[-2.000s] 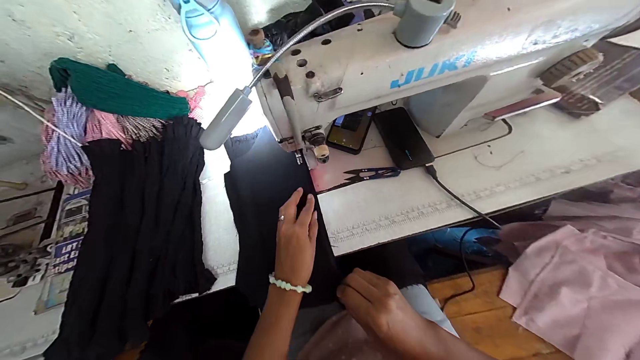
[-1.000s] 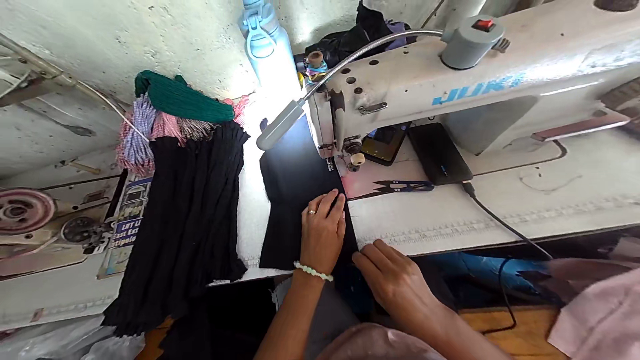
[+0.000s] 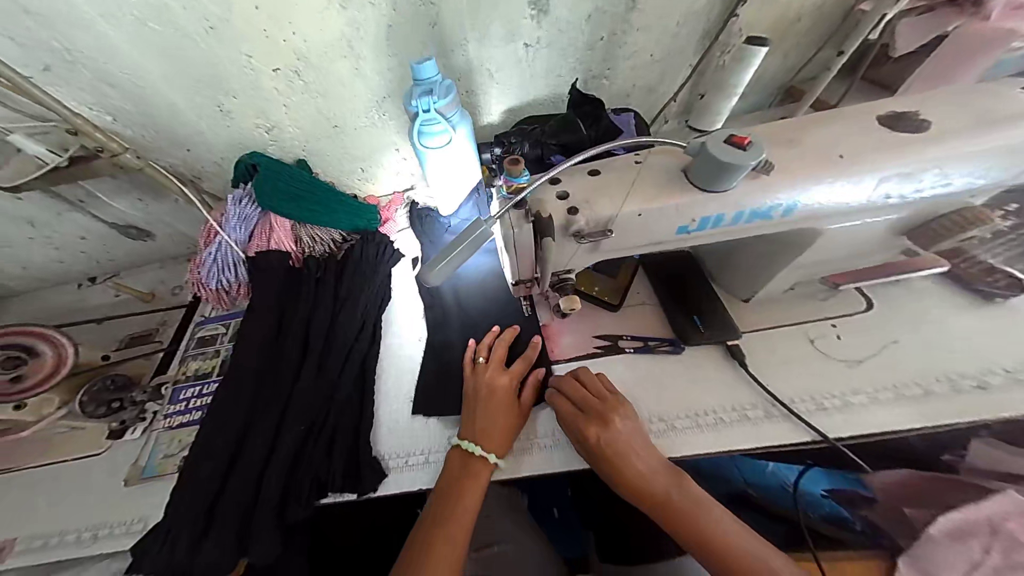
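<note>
Black fabric (image 3: 456, 320) lies under the needle area of a Juki sewing machine (image 3: 720, 200), lit by a gooseneck lamp (image 3: 458, 252). Flat on the fabric rests my left hand (image 3: 500, 384), fingers spread, with a ring and a pale beaded bracelet. My right hand (image 3: 592, 416) has its fingers curled at the fabric's lower right corner, pinching the edge; the fingertips are partly hidden. Thread snips (image 3: 640, 345) lie on the table to the right of the presser foot (image 3: 526, 306).
Gathered black cloth (image 3: 296, 384) hangs over the table edge at left, beside green cloth (image 3: 308, 196) and bundled ties (image 3: 228, 248). A blue bottle (image 3: 444, 136) stands by the wall. A black power bank (image 3: 690, 300) with a cable and a phone (image 3: 608, 282) lie under the machine arm.
The black fabric has moved further back past the needle; its near end, which hung over the table edge, now lies on the tabletop. The view has shifted left.
</note>
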